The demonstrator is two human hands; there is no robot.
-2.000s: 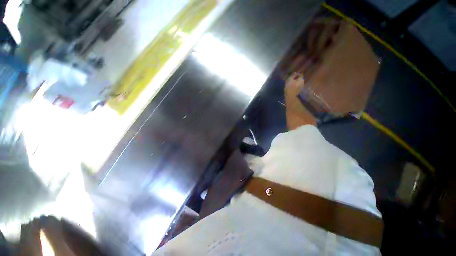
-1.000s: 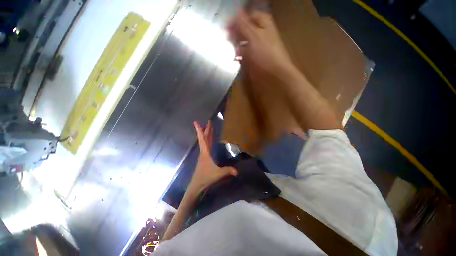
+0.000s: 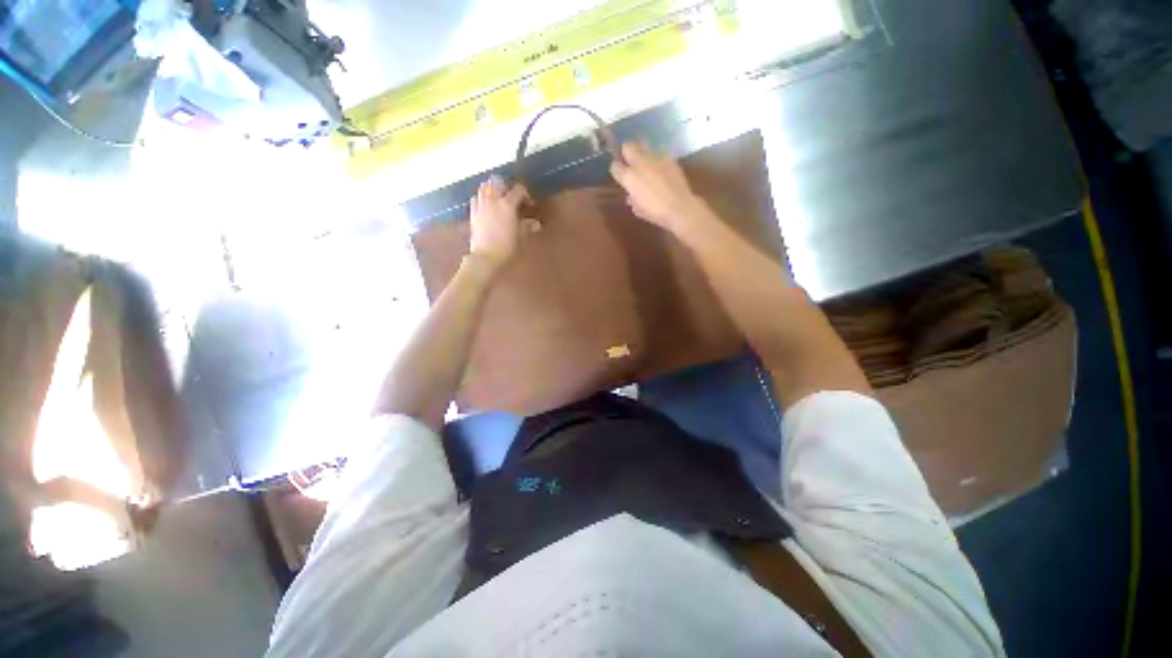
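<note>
A brown garment panel (image 3: 578, 302) lies over the metal table's front edge in front of me, with a tiny pale sticker on it. A thin brown band (image 3: 563, 111) curves up in an arch between my hands at the panel's far edge. My left hand (image 3: 499, 219) holds the panel edge and the band's left end. My right hand (image 3: 652, 183) holds the band's right end at the panel's far edge. The yellow template (image 3: 540, 80) lies just beyond, on the machine bed.
The sewing head (image 3: 285, 64) stands at the template's left end. A stack of brown panels (image 3: 977, 386) hangs at the right below the table (image 3: 925, 142). A strongly lit brown pile (image 3: 97, 386) is at the left. A blue-lit screen (image 3: 58, 39) is at the upper left.
The panel has come from the right onto the table edge in front of me. Both hands are now at its far edge, with the band lifted between them. The view has turned towards the template.
</note>
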